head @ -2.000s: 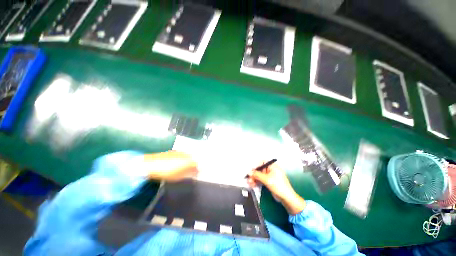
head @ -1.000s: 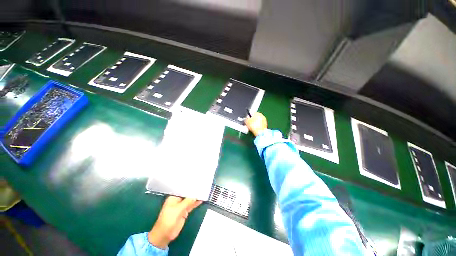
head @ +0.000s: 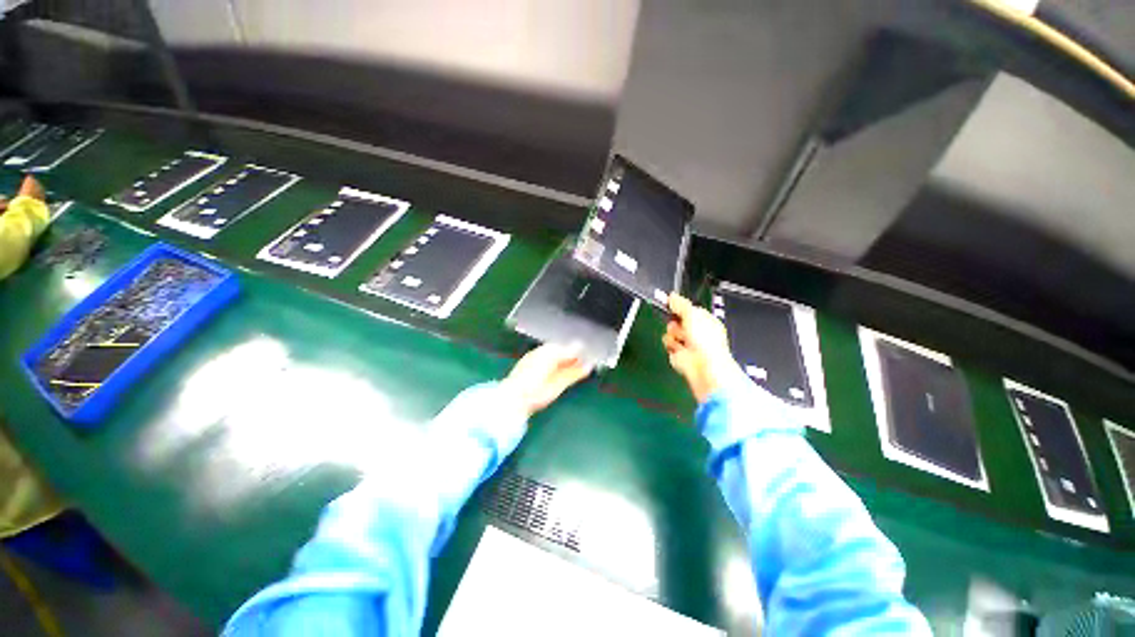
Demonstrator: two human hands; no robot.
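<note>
My right hand point(head: 700, 345) holds a dark panel point(head: 642, 237) by its lower corner, raised and tilted above the conveyor. Pale squares run along its left edge. My left hand point(head: 548, 373) is at the near edge of a second dark panel point(head: 579, 306) with a plain face and a small central mark. That panel lies low over the conveyor, partly behind the raised one, with a white edge beside it. The left fingertips are blurred. A strip sheet with short black bars point(head: 533, 508) and a white sheet point(head: 548, 591) lie on the bench nearer me.
The green conveyor point(head: 336, 285) carries a row of panels on white sheets, left and right of my hands. A blue tray point(head: 199, 314) of small dark parts is at left. Another person's hand and yellow sleeve point(head: 18, 227) show at far left. A fan edge point(head: 1089, 618) is at lower right.
The right hand has lifted a panel off the conveyor. The left hand has moved forward, from holding a white-faced stack over the bench to a plain dark panel at the conveyor.
</note>
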